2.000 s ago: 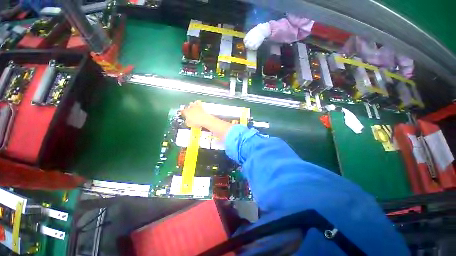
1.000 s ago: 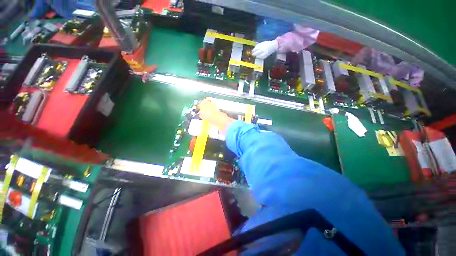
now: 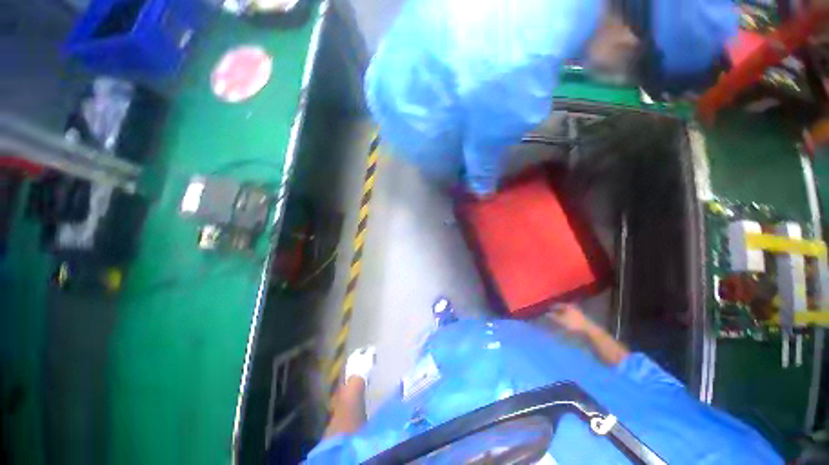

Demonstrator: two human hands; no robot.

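Observation:
A black tote (image 3: pixel 595 252) with a flat red liner (image 3: pixel 532 243) lies low in front of me, between the benches. My right hand (image 3: pixel 574 322), bare, is at the tote's near rim; blur hides whether its fingers grip the rim or only touch it. My left hand (image 3: pixel 361 365), with white glove material on the fingers, hangs low at the left, away from the tote. It is small, and its finger shape is unclear. Another person's blue sleeve (image 3: pixel 480 159) reaches to the tote's far left corner.
A person in blue (image 3: pixel 454 73) stands at the far side. A green bench (image 3: pixel 173 336) on the left holds a metallic device (image 3: pixel 223 204), a round pink item (image 3: pixel 241 74) and a blue bin (image 3: pixel 127 41). A board with yellow strips (image 3: pixel 786 263) lies right. Yellow-black tape (image 3: pixel 364 213) marks the floor.
The view has turned from the conveyor to the aisle. My right hand has left the circuit board and is now at the tote's rim. My left hand and a person in blue have come into view.

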